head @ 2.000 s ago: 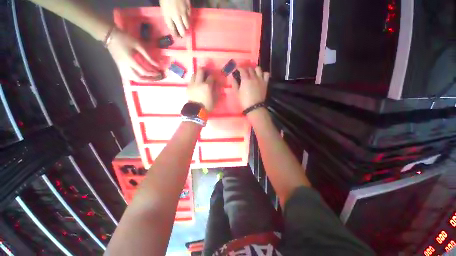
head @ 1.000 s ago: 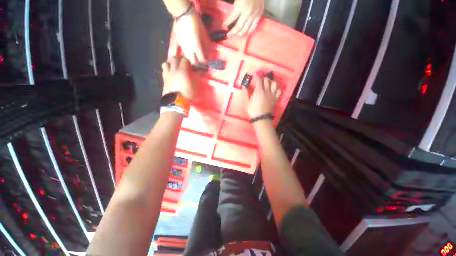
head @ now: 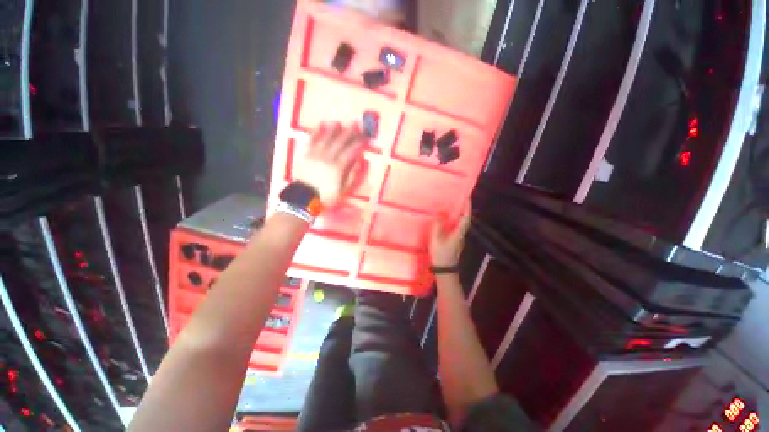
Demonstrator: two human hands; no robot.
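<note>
An orange-red compartment tray (head: 384,164) lies tilted in front of me. Several small dark units (head: 374,78) lie in its upper left compartment, one with a lit spot. Another unit (head: 370,124) lies in the compartment below, beside my fingertips. Several more units (head: 439,146) lie close together in a right compartment. My left hand (head: 335,157), with a dark watch on an orange strap, is over the left column, slightly blurred; whether it holds a unit is unclear. My right hand (head: 449,240) grips the tray's lower right edge, with its fingers on the rim.
A second orange tray (head: 179,287) with dark units is at lower left, below a grey surface (head: 223,218). Dark racks with pale edges stand left and right (head: 628,110). A dark stacked shelf (head: 624,278) juts in at right. Red digits show at lower right.
The other person's hands have left the tray. My right hand has moved from the units down to the tray's right edge. My left hand has moved inward. The right units now lie together.
</note>
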